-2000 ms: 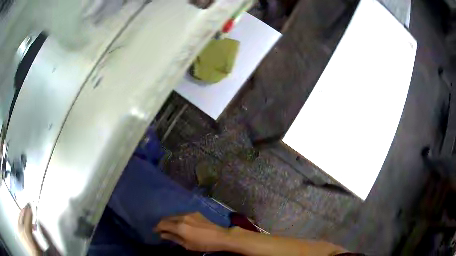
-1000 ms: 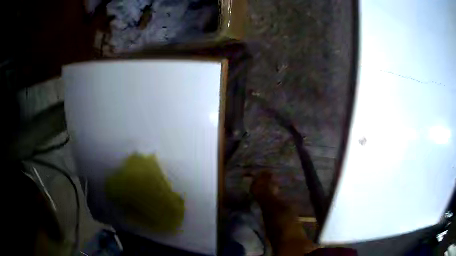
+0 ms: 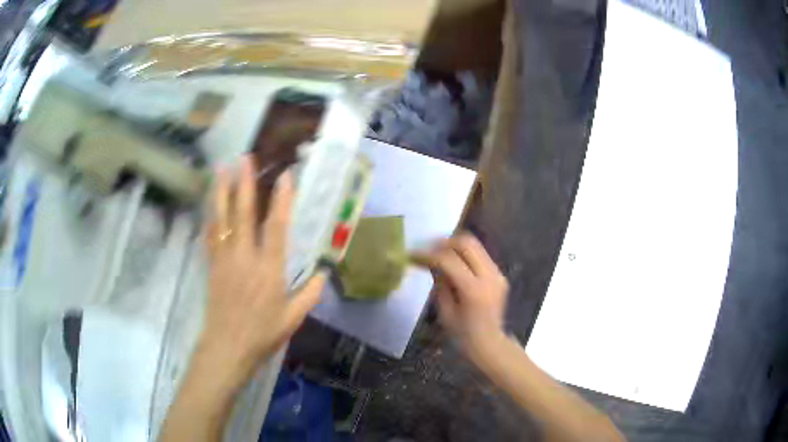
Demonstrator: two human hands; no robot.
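Observation:
The yellow-green patch pocket stack [image 3: 371,263] lies on a white sheet [image 3: 419,190] right of the machine table. My right hand [image 3: 471,289] is at the stack's right edge with fingers curled and fingertips touching it; whether they pinch a piece is not clear. My left hand [image 3: 246,276] is over the table's right part, palm down, fingers spread, holding nothing visible. The blurred sewing machine [image 3: 112,155] is at the left, with blue lettering at its left side.
A dark flat object [image 3: 289,129] lies beyond my left hand. Red and green buttons [image 3: 341,235] sit at the table's right edge. Brown cardboard [image 3: 259,22] is at the back, pale scraps [image 3: 441,112] behind the sheet, and a long white surface [image 3: 644,207] at the right.
The view has swung back toward the machine. My left hand now shows over the table, and my right hand has reached the pocket stack.

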